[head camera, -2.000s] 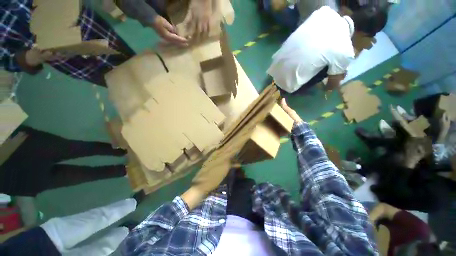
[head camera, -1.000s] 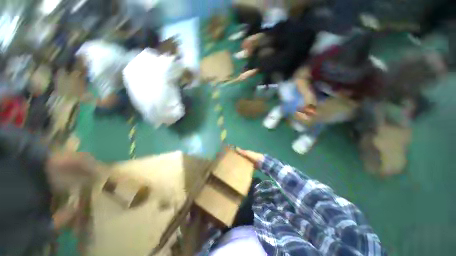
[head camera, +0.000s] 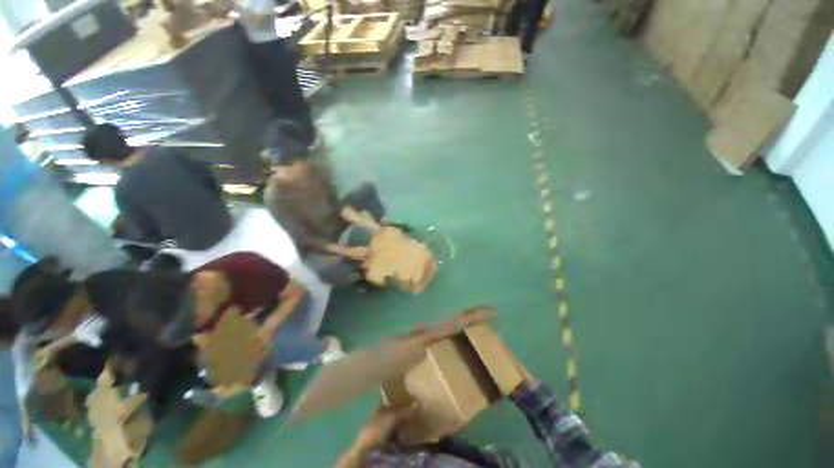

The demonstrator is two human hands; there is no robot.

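A bundle of part-folded brown cardboard boxes (head camera: 448,379) is held low in front of me, with box walls and openings facing up. A flat, slightly blurred cardboard panel (head camera: 352,373) slants out from it to the left. My left hand (head camera: 389,428) grips the bundle's near lower left side; its fingers are partly blurred. My right hand (head camera: 524,373) is at the bundle's right end, mostly hidden behind the cardboard, with the plaid sleeve below it.
Several people sit at left, some holding blanks, such as one blank (head camera: 400,260) and another blank (head camera: 235,347). A wrapped stack (head camera: 155,101) and pallets (head camera: 352,41) stand behind. Yellow-black tape (head camera: 554,247) runs along the green floor. Cardboard (head camera: 750,128) leans at right.
The view has swung right, away from the cardboard-topped work surface, to the seated people and open floor. The box bundle is still held, and my left hand now shows at it.
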